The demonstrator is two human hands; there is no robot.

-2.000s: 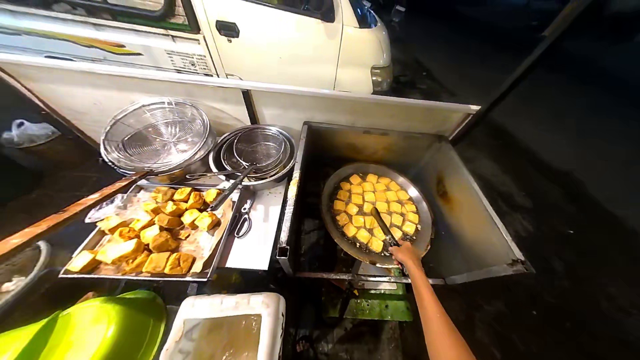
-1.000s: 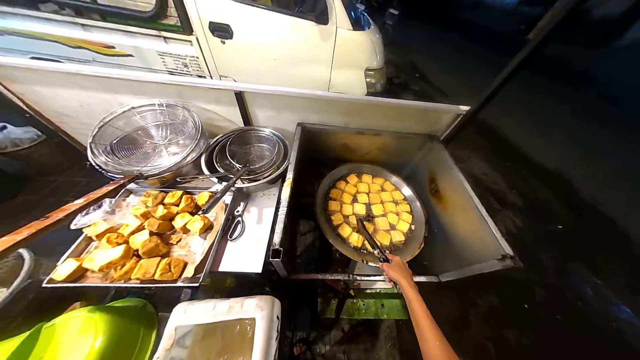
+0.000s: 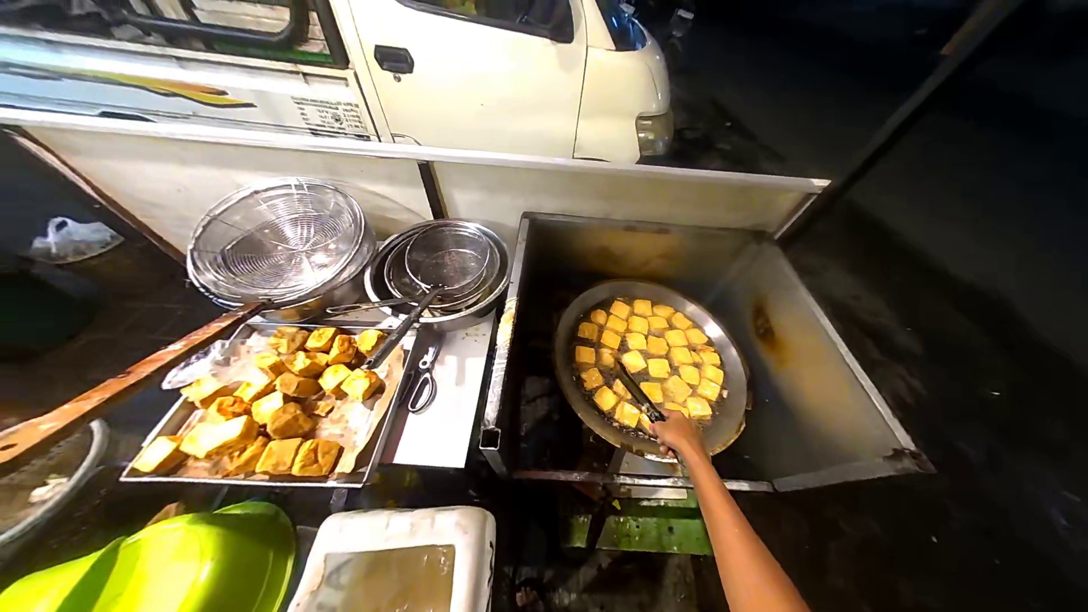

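My right hand [image 3: 680, 432] grips the handle of a dark utensil [image 3: 639, 393], probably tongs, over the near side of a round metal frying pan [image 3: 736, 399]. The utensil's far end reaches in among many golden tofu cubes [image 3: 657, 368] in dark oil. My left hand is out of the frame. On the left, a metal tray [image 3: 246, 482] lined with brown paper holds larger fried tofu pieces [image 3: 285, 420]. The black handle of a small strainer [image 3: 448, 257] extends over the tray's right side.
Metal walls [image 3: 837, 365] enclose the pan. A wire basket [image 3: 276, 242] with a long wooden handle [image 3: 127, 387] crosses the left side. Scissors [image 3: 422, 387] lie beside the tray. A white foam box [image 3: 391, 586] and green plastic tub [image 3: 204, 552] stand in front, a van [image 3: 484, 76] behind.
The dark utensil has moved from the pan's middle right toward its near left part between the earliest frame and now, with my right hand still on it.
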